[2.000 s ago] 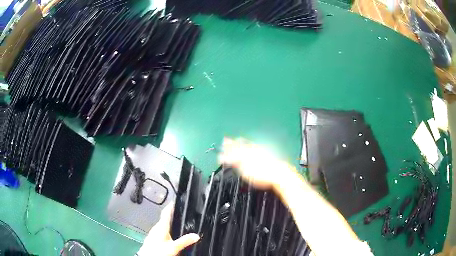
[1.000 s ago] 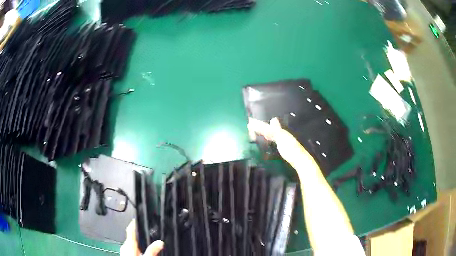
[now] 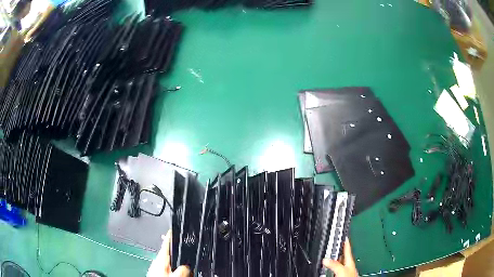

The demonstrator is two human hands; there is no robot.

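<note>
A row of upright, overlapping black panels (image 3: 244, 227) stands at the near edge in front of me, with coiled cable between some. My left hand (image 3: 169, 261) grips its left end, thumb on the near side. My right hand (image 3: 343, 262) grips its right end, beside a shiny, pale-edged panel. Both hands are partly cut off by the lower edge. A short cable (image 3: 215, 155) sticks out behind the row. A grey panel (image 3: 122, 230) with a coiled black cable (image 3: 130, 199) on it lies flat to the left.
Leaning rows of cabled panels (image 3: 108, 81) fill the left. A fanned stack of bare panels (image 3: 352, 130) lies right of centre. Loose black cables (image 3: 452, 189) lie at the right, below pale flat packets (image 3: 454, 114). An open carton (image 3: 476, 265) is at the near right edge.
My right hand has come back from the bare panel stack to the right end of the row. My left hand stays at the left end. The bare stack is more spread out.
</note>
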